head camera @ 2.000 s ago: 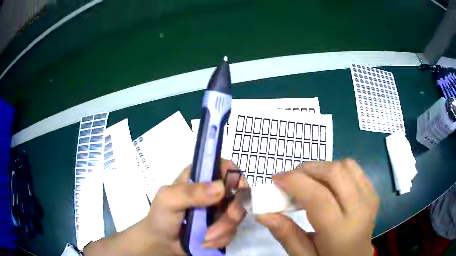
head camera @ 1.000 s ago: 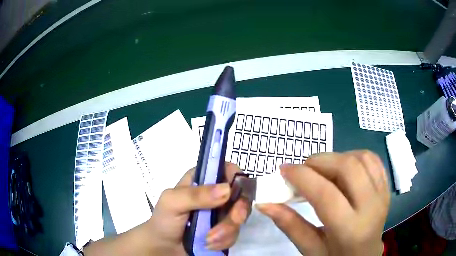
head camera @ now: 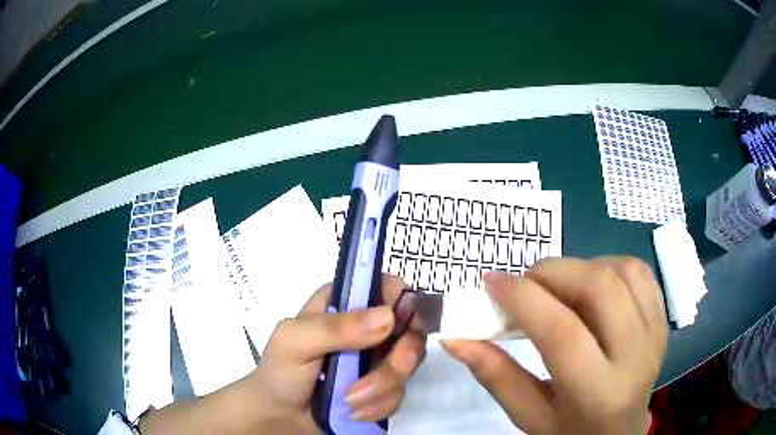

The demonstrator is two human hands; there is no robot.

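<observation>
A lavender-and-black pen-shaped device [head camera: 364, 246] stands nearly upright in my left hand [head camera: 340, 348], its black tip pointing up and away. A dark metallic small piece [head camera: 425, 313] sticks out to the right of the device, by my left fingertips. My right hand [head camera: 570, 340] pinches a white folded wipe [head camera: 470, 314] between thumb and forefinger; its left edge meets or overlaps the dark piece. Whether the dark piece is fixed to the device is hidden by my left fingers. Black-outlined label sheets [head camera: 510, 223] lie behind the hands.
Silver-grey label strip [head camera: 151, 246], second strip [head camera: 204, 323] and small-mark sheet [head camera: 289, 246] lie left. Dense sticker sheet [head camera: 640, 166], folded wipes [head camera: 678, 276] and a squat bottle [head camera: 738, 208] stand right. Dark devices [head camera: 38, 331] lie far left, purple-and-black ones [head camera: 760, 136] far right. White rail [head camera: 281, 156] crosses behind.
The device has tilted slightly and its tip sits a little lower. My right hand has moved slightly right with the wipe. More of the dark piece shows between the hands.
</observation>
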